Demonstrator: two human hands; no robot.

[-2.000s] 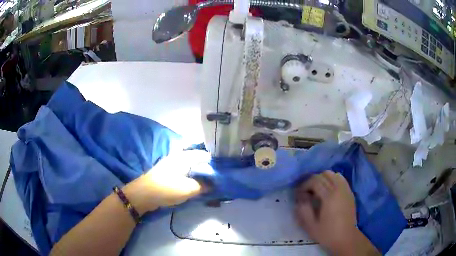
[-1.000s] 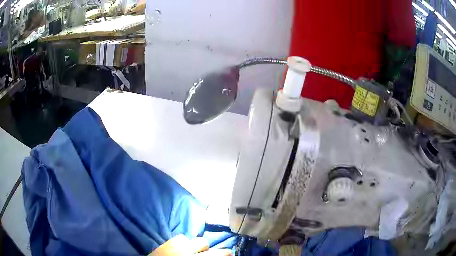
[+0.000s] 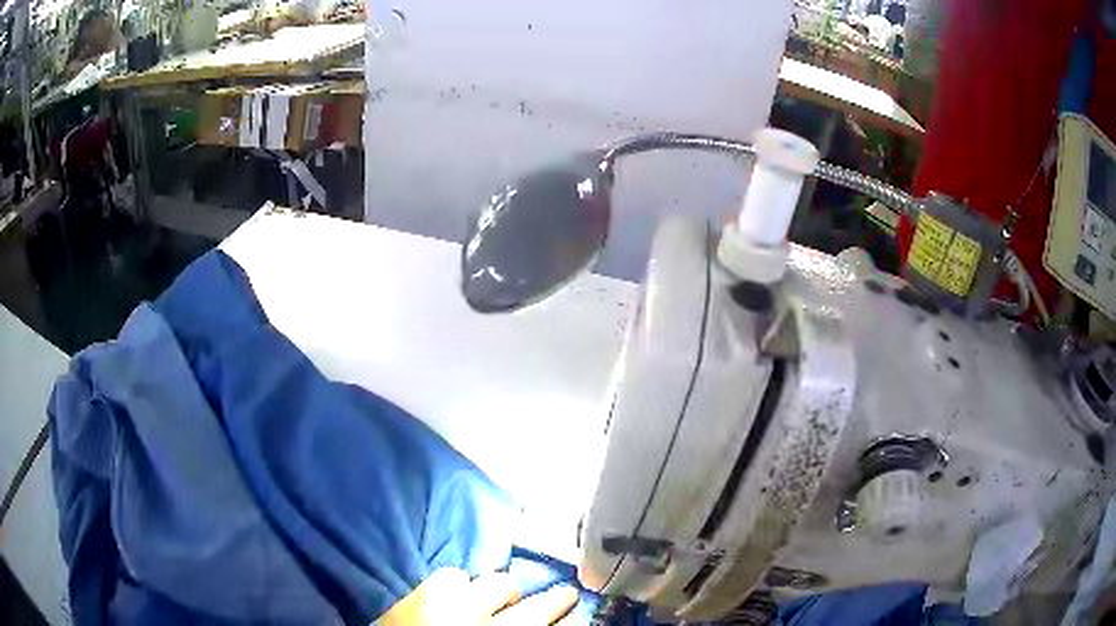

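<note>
A large bunched blue garment (image 3: 282,465) lies on the white table left of the off-white sewing machine head (image 3: 759,416). More blue cloth shows under the machine at the bottom edge. My left hand (image 3: 483,602) is cut off by the bottom edge; only its brightly lit fingers show, resting on the cloth beside the needle area. Its grip is not clear. The needle and presser foot are hidden behind the head or below the picture. My right hand is out of the picture.
The grey lamp (image 3: 539,239) hangs on a bendy arm above the table (image 3: 465,330). A white post (image 3: 775,190) stands atop the head. A control panel (image 3: 1087,220) is at the right edge. Behind are a pale partition (image 3: 551,73), red cloth (image 3: 991,147) and shelves at left.
The view has tilted up and turned right, so the machine sits lower. My right hand, seen two seconds ago, has left the picture. The red at the back now shows farther right.
</note>
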